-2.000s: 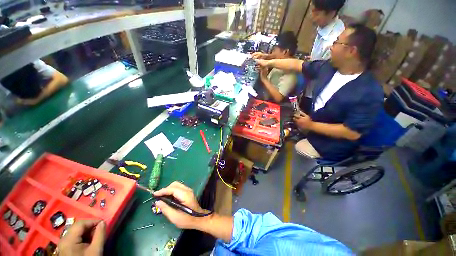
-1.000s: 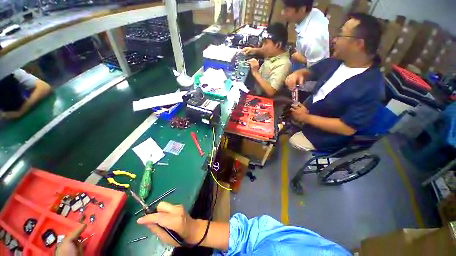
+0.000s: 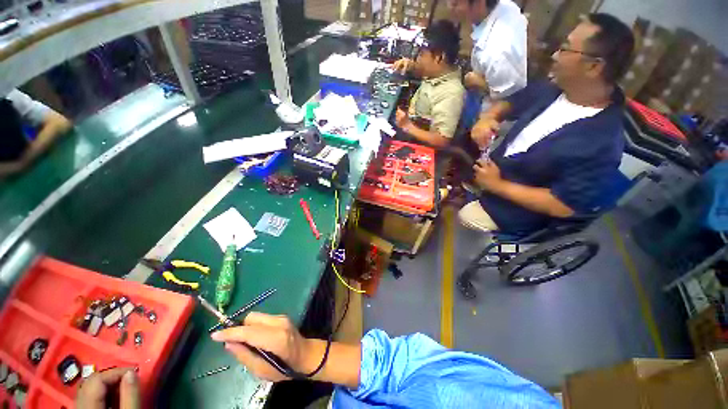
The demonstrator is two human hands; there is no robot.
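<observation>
My right hand (image 3: pixel 267 345) holds a slim black pen-like tool (image 3: pixel 267 359) with a metal tip pointing up and left; its black cord loops over my wrist. My left hand (image 3: pixel 110 389) is at the bottom edge, partly cut off, over the front of the red compartment tray (image 3: pixel 177 313); whether its fingers hold anything cannot be told. Small metal parts (image 3: pixel 112 316) lie in a tray cell. Dark housings (image 3: pixel 70 370) sit in other cells. A thin dark rod (image 3: pixel 254 303) lies on the bench beside the green-handled tool (image 3: pixel 227 277).
Yellow-handled pliers (image 3: pixel 182 272) lie behind the tray. A paper sheet (image 3: pixel 229 230), a clear bag (image 3: pixel 273 224) and a red stick (image 3: pixel 310 219) lie farther along. A black box (image 3: pixel 321 165) stands beyond. A person in a wheelchair (image 3: pixel 551 152) sits at right near a second red tray (image 3: pixel 397 177).
My right hand has moved left and lower, still with the black tool. The thin dark rod now lies in view on the bench. My left hand has moved lower. The view has shifted slightly.
</observation>
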